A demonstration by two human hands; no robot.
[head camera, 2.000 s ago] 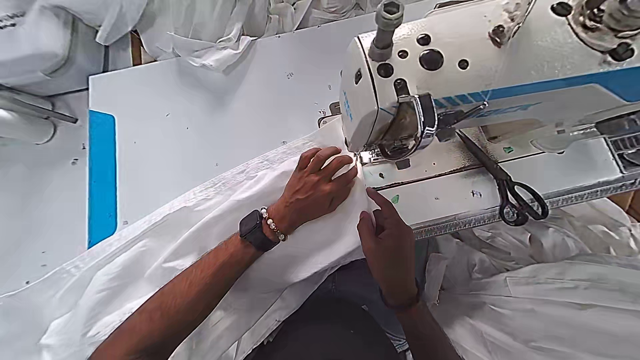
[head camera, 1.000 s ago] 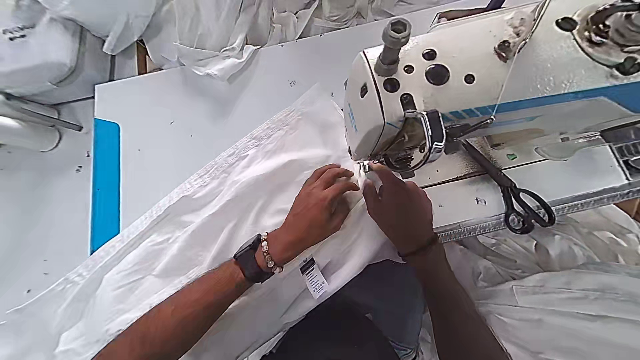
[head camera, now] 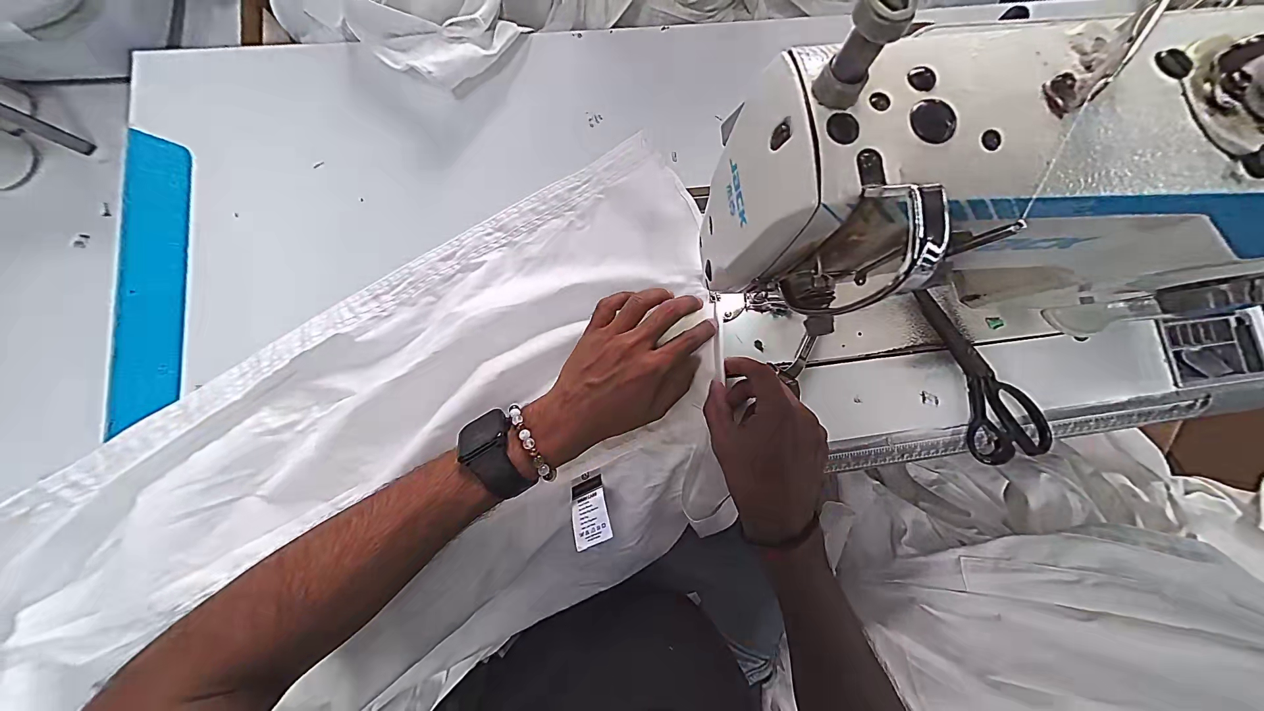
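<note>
White fabric (head camera: 444, 336) lies across the table, its right edge at the needle area of a Jack sewing machine (head camera: 770, 168). My left hand (head camera: 637, 365) rests palm down on the fabric, fingers spread a little, fingertips just left of the lit presser foot (head camera: 736, 304). Below the foot, my right hand (head camera: 768, 444) pinches the fabric's folded edge between thumb and index finger. A sewn-in label (head camera: 592, 513) with writing lies face up on the cloth below my left wrist. The needle tip cannot be made out.
Black-handled scissors (head camera: 997, 415) lie on the machine bed, right of my right hand. A measuring tape strip (head camera: 889, 452) runs along the table's front edge. White cloth (head camera: 1066, 573) is heaped at the lower right, and more cloth (head camera: 434, 39) hangs over the table's far edge.
My right hand has drawn back from the presser foot toward my body. The label, hidden two seconds ago, shows in the last two frames and now lies farther from my lap.
</note>
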